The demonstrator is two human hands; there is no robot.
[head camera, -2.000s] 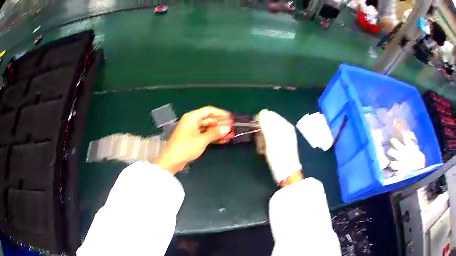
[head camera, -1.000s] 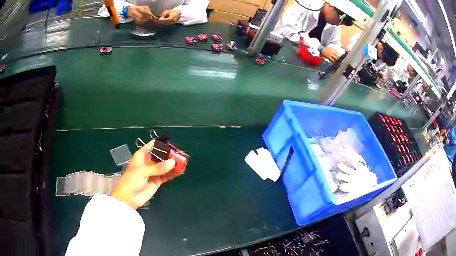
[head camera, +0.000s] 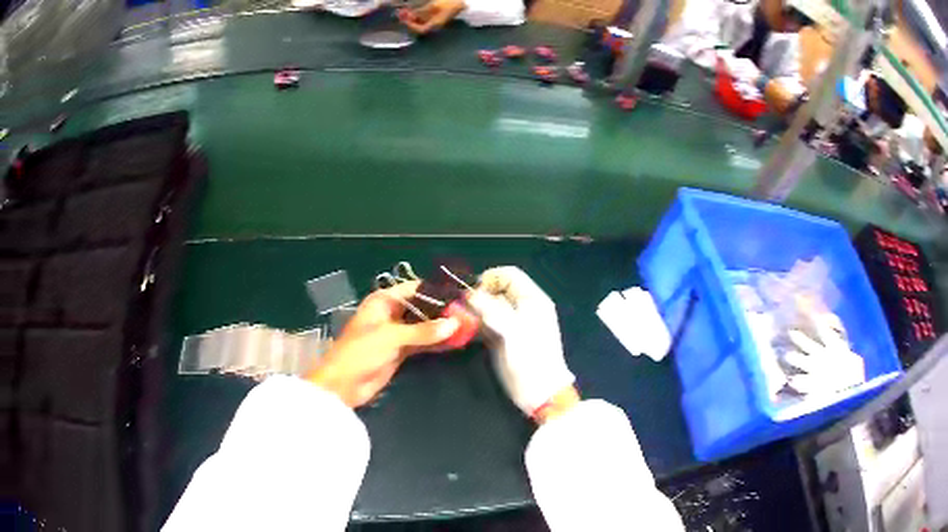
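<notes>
My bare left hand (head camera: 376, 341) holds a small red-and-black unit (head camera: 461, 324) above the green mat, at the middle of the view. Binder clips (head camera: 428, 295) with silver wire handles are on the unit. My right hand (head camera: 520, 335), in a white glove, is at the unit's right side, its fingers at a wire handle; the exact contact is blurred. A fanned row of clear square panels (head camera: 249, 349) lies left of my left hand, with one loose panel (head camera: 331, 292) above it.
Black foam trays (head camera: 73, 312) stand at the left. A blue bin (head camera: 717, 343) with clear scraps and a white glove stands right, white slips (head camera: 634, 323) beside it. A black tray of red units (head camera: 900, 281) lies beyond. People work across the green belt (head camera: 364, 156).
My gloved right hand, out of view one second ago, is back at the unit. The camera view has shifted, so the bench and bin appear further right.
</notes>
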